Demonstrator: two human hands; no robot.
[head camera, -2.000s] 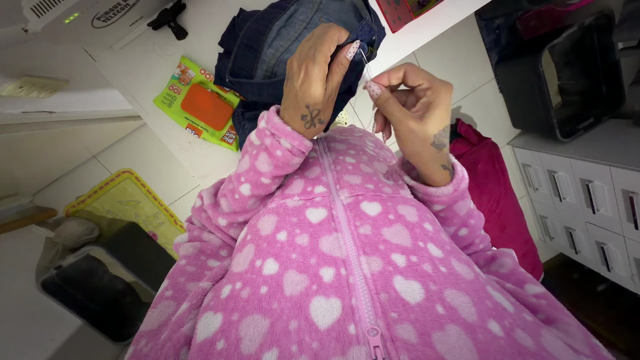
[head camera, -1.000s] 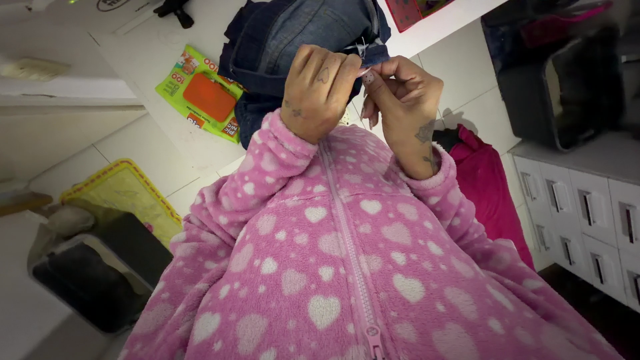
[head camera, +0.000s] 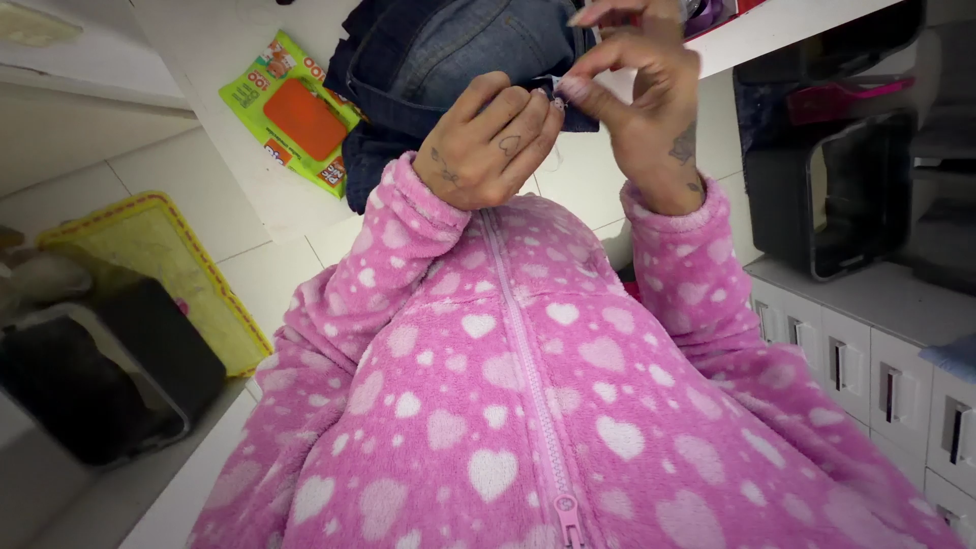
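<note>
Dark blue denim jeans (head camera: 473, 53) lie bunched on the white table. My left hand (head camera: 496, 141) is closed on the edge of the denim, its fingertips pinching a fold at the waistband or hem; which of the two I cannot tell. Close to its fingertips, my right hand (head camera: 648, 91) pinches something very small between thumb and index finger, with the other fingers raised. A thin light thread seems to hang below the hands. Whether a needle is in the right fingertips is too small to tell.
A green wet-wipes pack (head camera: 305, 118) with an orange lid lies left of the jeans on the white table (head camera: 221, 99). A red-edged container sits at the top right. Black open boxes (head camera: 862, 191) stand right, above white drawers (head camera: 846, 358). A yellow-edged mat (head camera: 164, 252) is at left.
My right hand has risen from beside the left hand, and its outer fingers have spread upward. The left hand stays at the denim's edge.
</note>
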